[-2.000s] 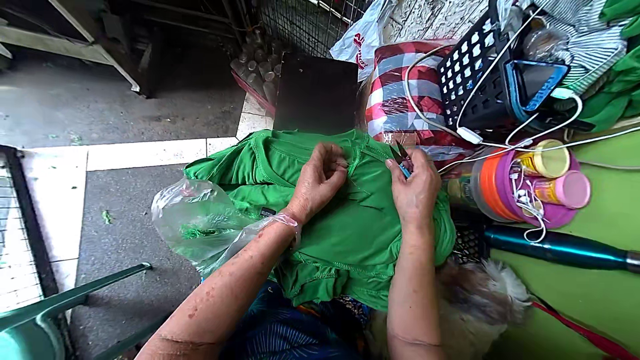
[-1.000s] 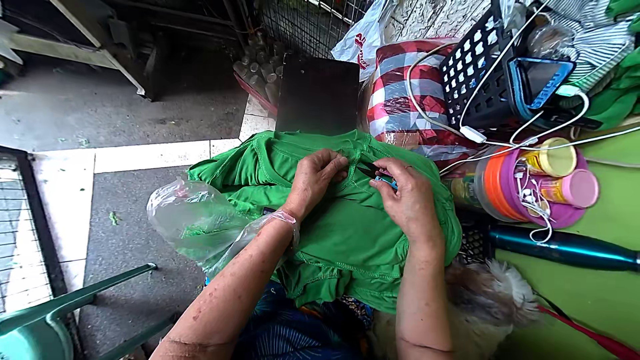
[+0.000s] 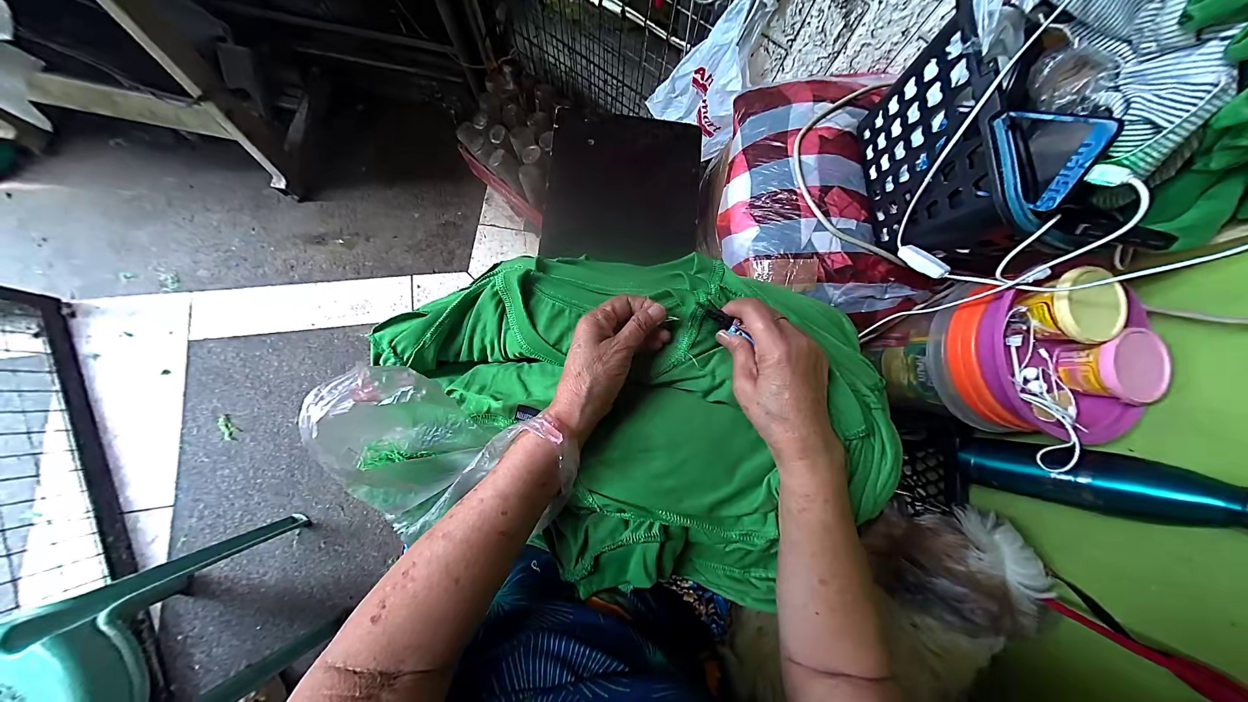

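Note:
A green knit garment (image 3: 673,439) with overlocked seams lies spread across the person's lap. My left hand (image 3: 614,356) is above its upper middle, thumb and forefinger pinched together on what looks like a fine light thread. Close by on the right, my right hand (image 3: 775,370) grips a small cutting tool (image 3: 729,322) with a dark tip and a blue part, probably thread snips; the fingers hide most of it. The tip points left at a seam. From my left wrist hangs a clear plastic bag (image 3: 390,439) holding green thread scraps.
At right are a black plastic basket (image 3: 916,146), white cables, stacked containers (image 3: 975,361) and a blue metallic bottle (image 3: 1102,483). A furry animal (image 3: 946,575) lies beside my right forearm. A black board (image 3: 619,185) stands ahead; a green plastic chair (image 3: 146,585) is at lower left.
My right hand has moved left, bringing the tool's tip from near the garment's right side closer to my left hand. My left hand has stayed near the same part of the cloth.

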